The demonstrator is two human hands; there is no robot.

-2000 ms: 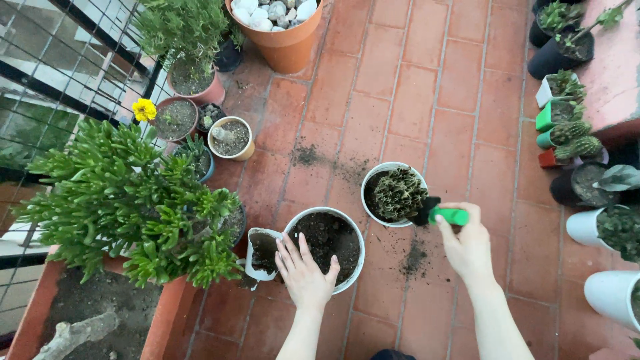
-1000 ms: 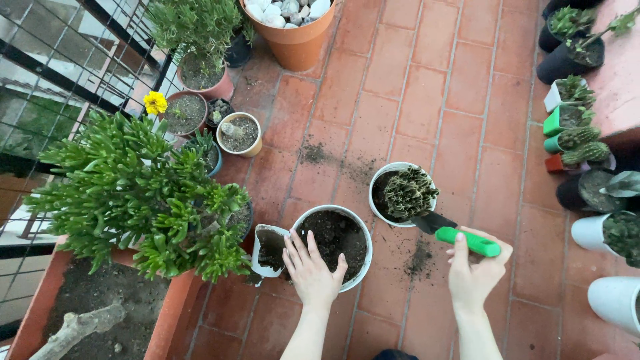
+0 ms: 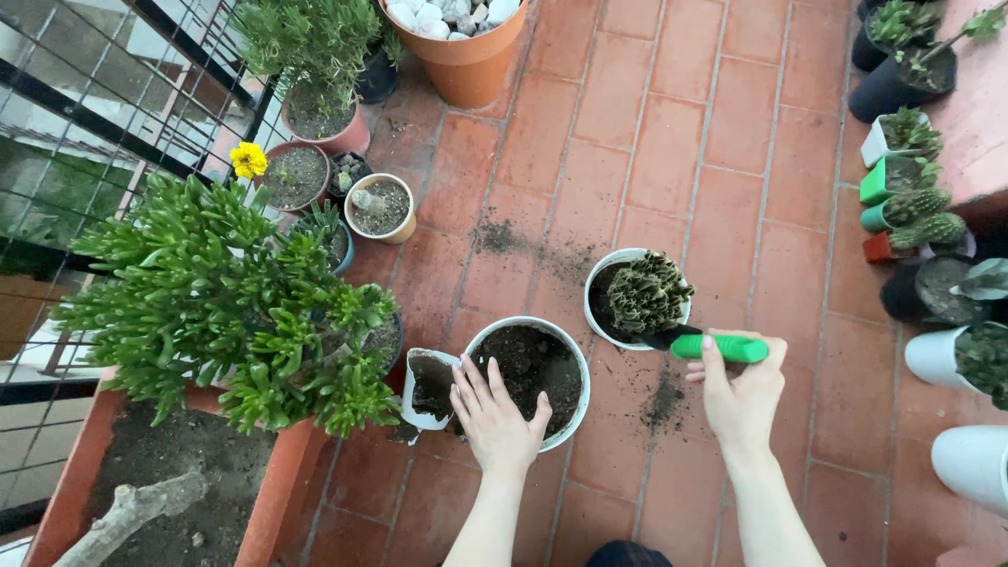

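My right hand (image 3: 740,386) grips the green handle of a small garden trowel (image 3: 718,348). The trowel's dark blade reaches the lower right rim of a white pot (image 3: 596,315), and its tip is hidden beside the ridged cactus (image 3: 648,294) in that pot. Dark soil shows at the pot's left side. My left hand (image 3: 502,421) rests with spread fingers over the left rim of a larger white pot (image 3: 583,394) of dark soil (image 3: 535,370). A broken white plastic container (image 3: 429,390) with soil on its inside lies against that pot's left side.
Spilled soil (image 3: 665,402) lies on the terracotta tiles. A bushy succulent (image 3: 236,307), a planter box (image 3: 276,488) and a small cactus pot (image 3: 405,224) stand at left by a metal railing. A terracotta pot of stones (image 3: 472,67) is at the top. Potted plants line the right wall.
The trowel and my right hand have shifted slightly, and the blade sits closer to the cactus than one second ago. My left hand stays at the larger pot.
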